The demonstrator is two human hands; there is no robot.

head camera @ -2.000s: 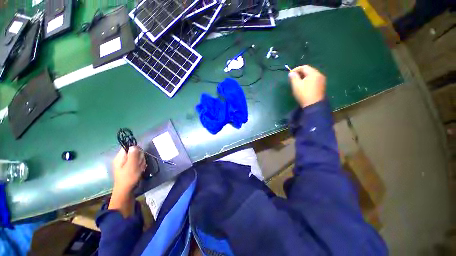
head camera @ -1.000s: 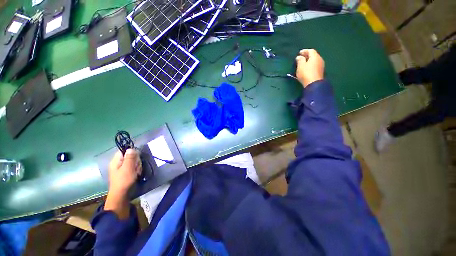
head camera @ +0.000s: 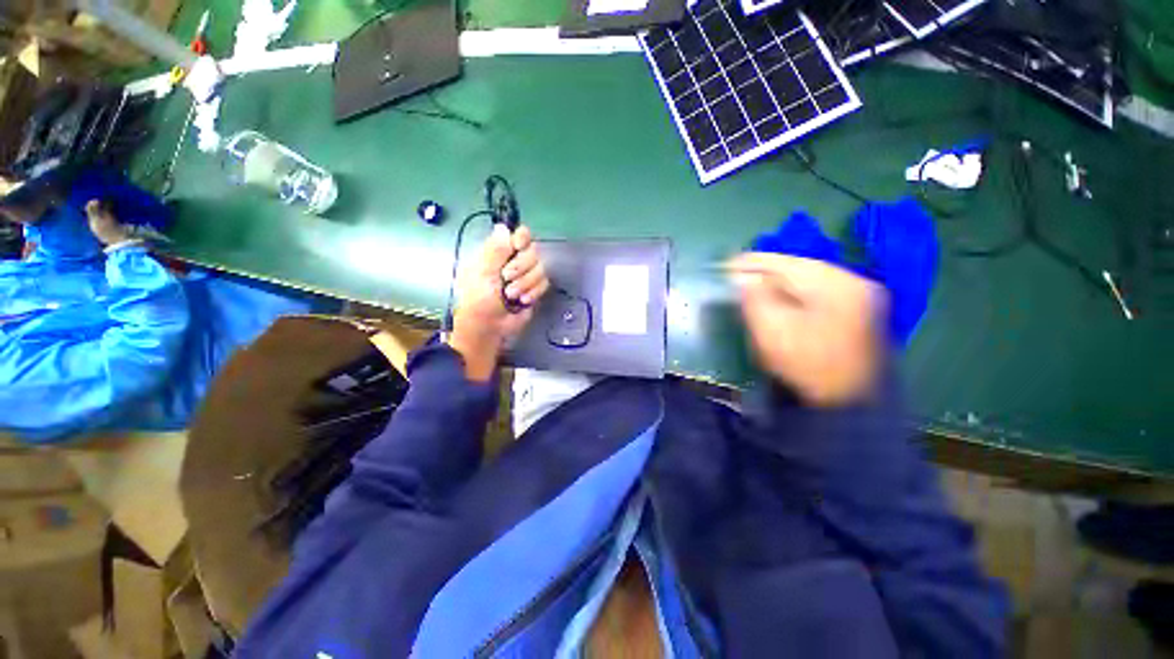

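Note:
A dark solar panel (head camera: 644,345) lies back side up at the bench's front edge, with a white rating label (head camera: 627,299) and a small junction box. My left hand (head camera: 496,286) is closed on its coiled black output cable (head camera: 501,202), at the panel's left side; a loop of cable hangs to the left. My right hand (head camera: 809,322) is blurred, right of the panel, in front of the blue wiping cloth (head camera: 905,251). Something thin and pale may be at its fingertips, but I cannot tell whether it holds anything.
Solar panels (head camera: 751,80) overlap at the far right, with loose leads and a white-tipped piece (head camera: 1118,295). A clear bottle (head camera: 286,174) and small dark cap (head camera: 430,211) are left. A person in blue (head camera: 97,328) sits left, beside a carton (head camera: 238,425) of dark panels.
The view has swung to the left. My right hand has moved from the leads at the far right to near the panel. My left hand still holds the coiled cable.

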